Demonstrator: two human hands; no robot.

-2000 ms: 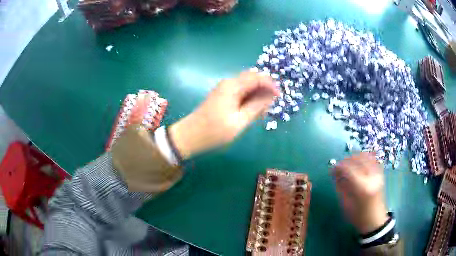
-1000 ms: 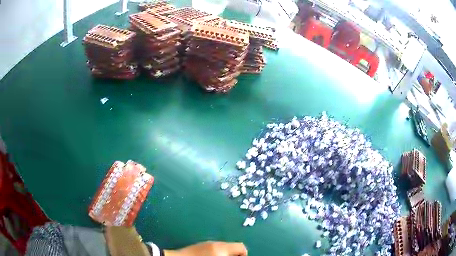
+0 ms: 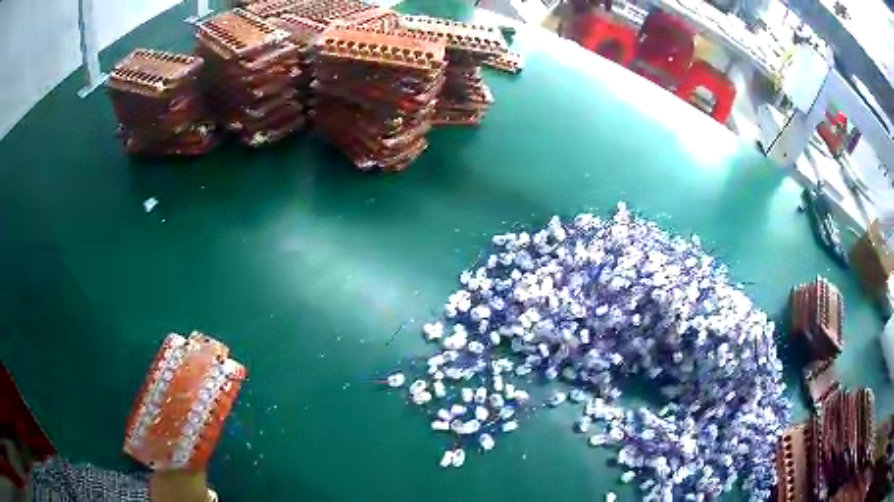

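Note:
A large crescent heap of small white components with dark purple-blue leads (image 3: 627,304) lies on the green table at centre right. A filled reddish-brown plate (image 3: 186,404) with two whitish rows lies at the lower left, just above my left sleeve. Only the sleeve and cuff of my left arm show at the bottom left edge; my left hand is out of the picture. My right hand is not in view either.
Several tall stacks of brown plates (image 3: 377,93) stand at the back left. More plates (image 3: 816,316) stand on edge at the right. A small white scrap (image 3: 150,204) lies left. Red stools (image 3: 667,47) and cluttered benches are beyond the green table (image 3: 284,265).
The view has tilted up from the plate with dark openings, which is now out of the picture. Both hands have left the picture. The heap and filled plate remain on the table.

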